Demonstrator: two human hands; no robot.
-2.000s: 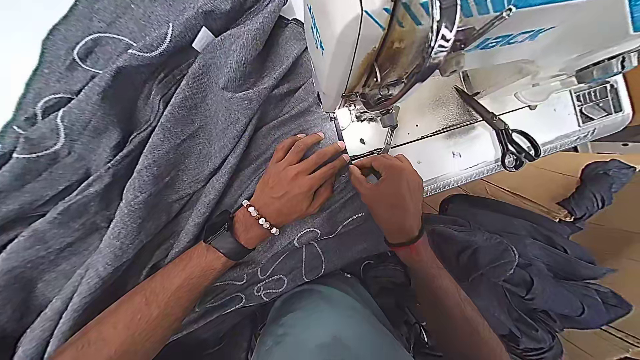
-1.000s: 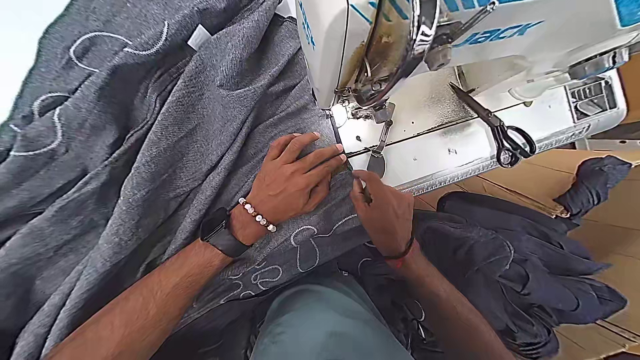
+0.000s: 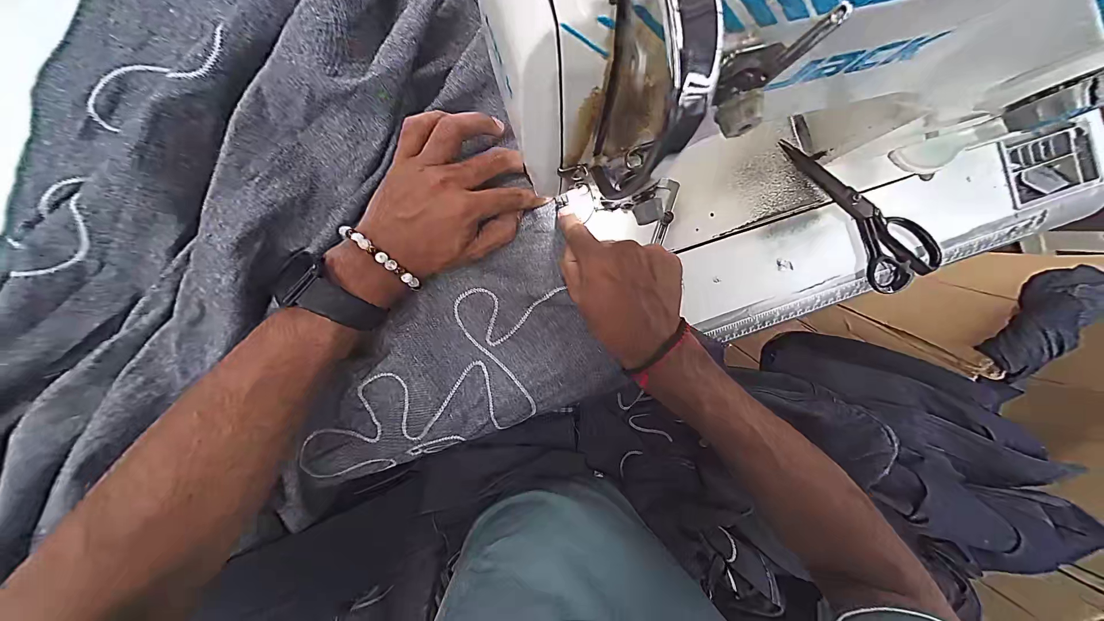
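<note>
Grey fabric (image 3: 293, 112) with white looping stitching lies across the left and runs up to the presser foot of a white Jack sewing machine (image 3: 862, 60). My left hand (image 3: 448, 198) presses flat on the fabric, its index fingertip just left of the lit needle area (image 3: 578, 200). My right hand (image 3: 625, 285) is curled at the fabric's edge, its index finger pointing at the presser foot; whether it pinches the cloth is hidden. Black-handled scissors (image 3: 854, 207) lie on the machine bed to the right.
A ruler strip (image 3: 789, 306) edges the machine bed. Dark fabric pieces (image 3: 897, 431) are heaped at the lower right by brown cardboard (image 3: 949, 302). My knee in green cloth (image 3: 569, 561) is at the bottom centre.
The right hand has moved up to the presser foot; a small dark tool seen in it one second ago no longer shows. The stitched loops on the fabric have come further into view.
</note>
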